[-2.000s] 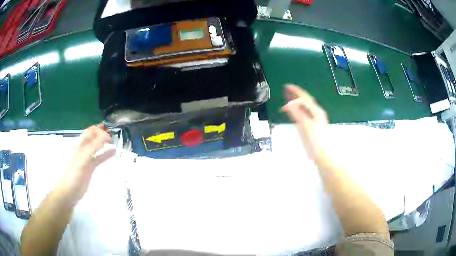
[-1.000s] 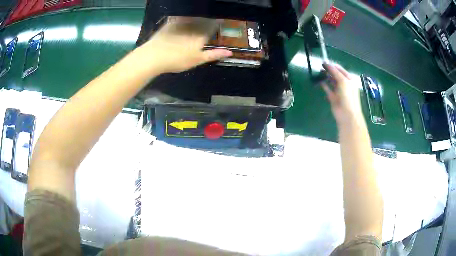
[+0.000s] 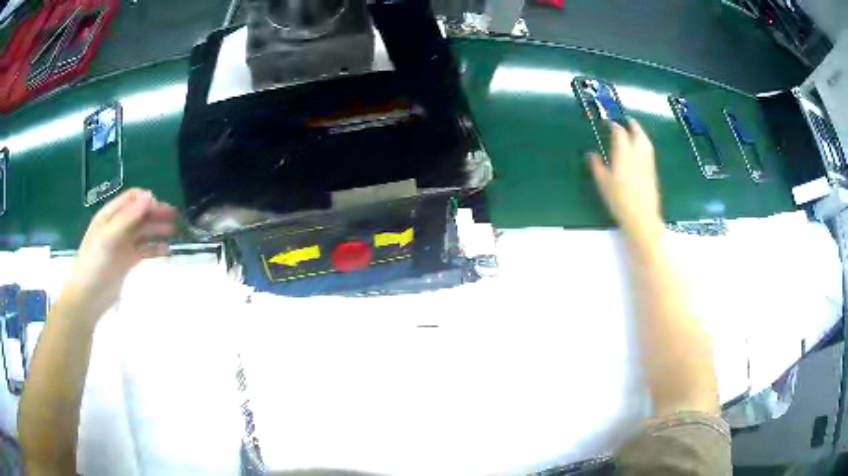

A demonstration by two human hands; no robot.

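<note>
The dark press head [image 3: 311,42] is down over the black base [image 3: 251,139]. Only a thin orange-brown edge of the fixture [image 3: 363,118] shows beneath it; what lies on the fixture is hidden. My left hand [image 3: 130,228] is empty with loosely curled fingers, left of the base and just below a phone frame [image 3: 90,167] on the green belt. My right hand [image 3: 632,172] is at the lower end of another frame [image 3: 588,98] on the belt. Its thumb and fingers are apart on either side of that end; whether they grip it is unclear.
Two more frames [image 3: 695,137] [image 3: 744,144] lie farther right. A dark block [image 3: 790,135] stands at the belt's right end. A red tray [image 3: 65,46] is upper left. Dark frames [image 3: 14,335] lie on the white covering [image 3: 428,381] at left. The front panel has a red button [image 3: 352,256].
The press head has come down over the fixture. My left hand has left the fixture for the left side. The frame held up in my right hand is gone; that hand is at one on the belt.
</note>
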